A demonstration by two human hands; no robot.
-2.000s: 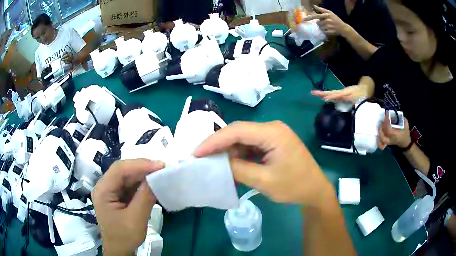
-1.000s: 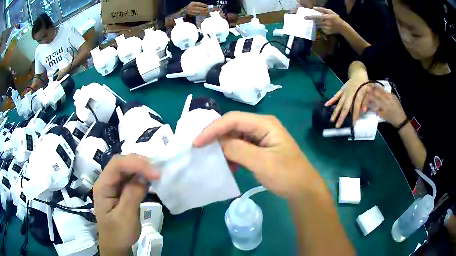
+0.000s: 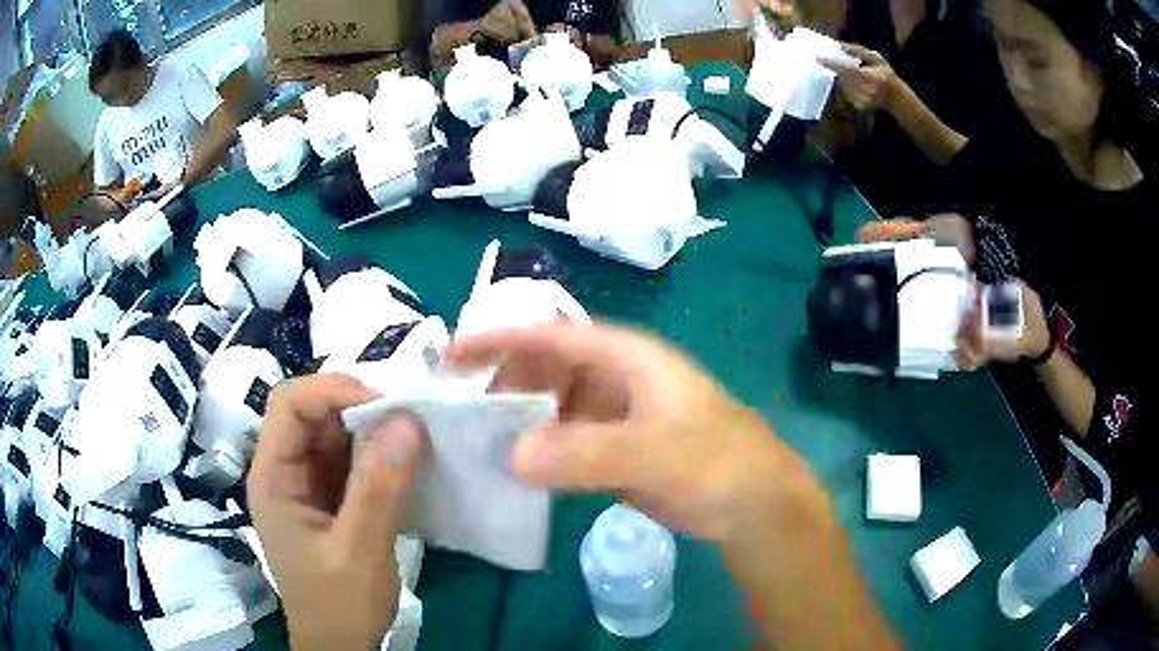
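Note:
A pale grey-white cleaning cloth (image 3: 481,490) hangs folded between my two hands in the middle of the view. My left hand (image 3: 337,490) pinches its left side, with the thumb on the front. My right hand (image 3: 610,413) holds its upper right part, thumb on the front and fingers behind. My right hand is slightly blurred. A translucent squeeze bottle (image 3: 628,572) with clear liquid stands on the green mat just right of the cloth; its spout is hidden behind my right hand.
Many white-and-black security cameras (image 3: 127,407) are heaped at the left, more (image 3: 629,197) at the far side. Two white blocks (image 3: 894,487) and another bottle (image 3: 1052,560) lie at the right. The right neighbour handles a camera (image 3: 890,308). Other people sit around the green table (image 3: 750,274).
The cloth has gone from spread out to folded smaller, with my left thumb now over its front. The right neighbour's camera has turned. The view has shifted slightly.

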